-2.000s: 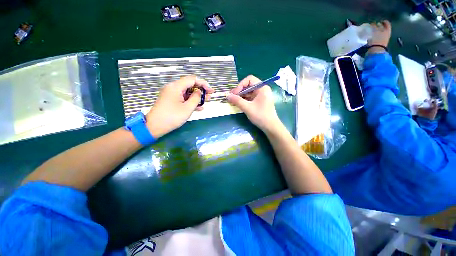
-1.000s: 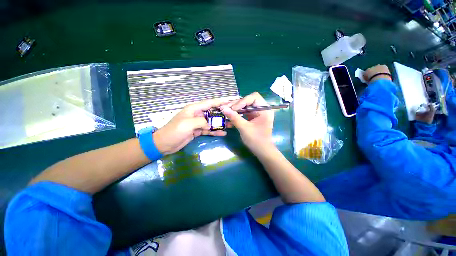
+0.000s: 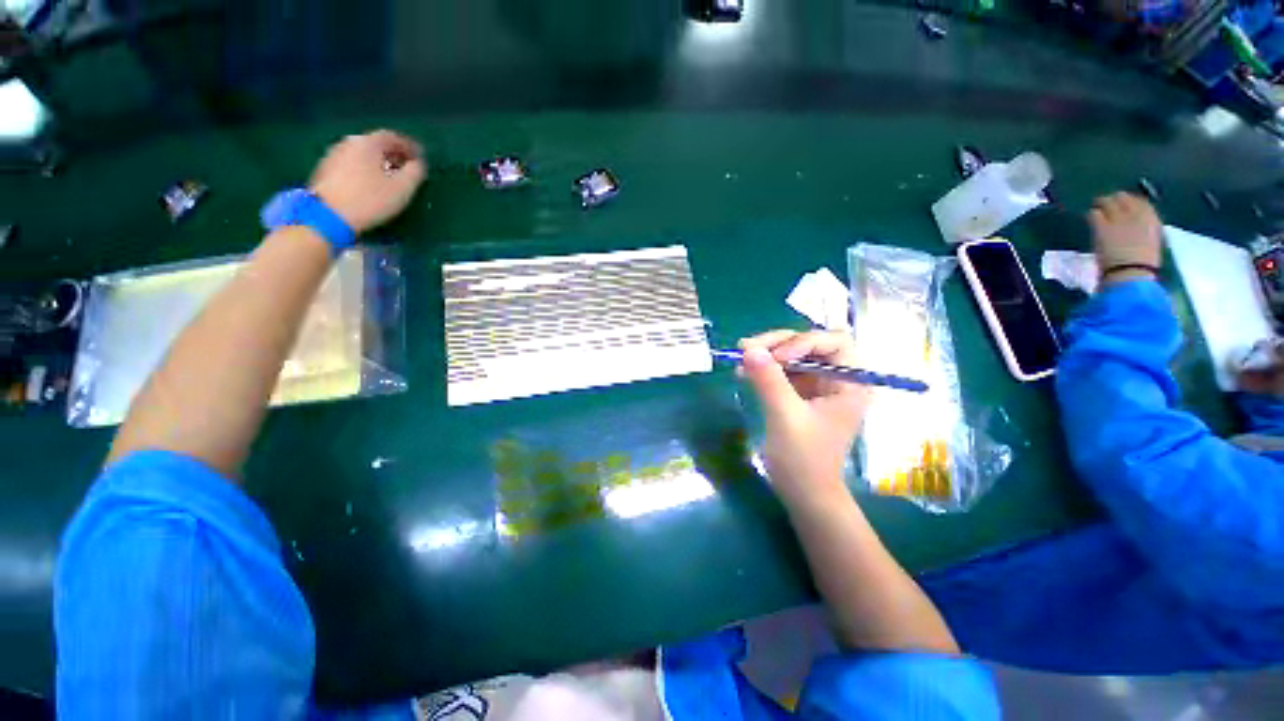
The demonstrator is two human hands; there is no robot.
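Note:
My left hand (image 3: 369, 180) is at the back left of the green bench, with a blue band on the wrist. A small dark module (image 3: 394, 161) shows partly at its fingertips; the fingers hide the rest. My right hand (image 3: 806, 395) holds the thin tweezers (image 3: 859, 375) between thumb and fingers, their tip near the right edge of the striped adhesive strip sheet (image 3: 570, 317). Two modules, one here (image 3: 503, 172) and one here (image 3: 597, 186), lie behind the sheet. Another module (image 3: 183, 197) lies at the far left.
A clear bag with pale sheets (image 3: 324, 345) lies left, under my left forearm. Amber squares (image 3: 549, 486) lie near the front. Right are a white scrap (image 3: 820, 297), a narrow bag (image 3: 901, 409), a phone (image 3: 1011, 307), a white bottle (image 3: 993, 197) and another person's blue sleeve (image 3: 1141, 409).
My left hand has moved from the front of the strip sheet to the back left, with the module. My right hand has moved right, away from the module, with the tweezers. The view has shifted.

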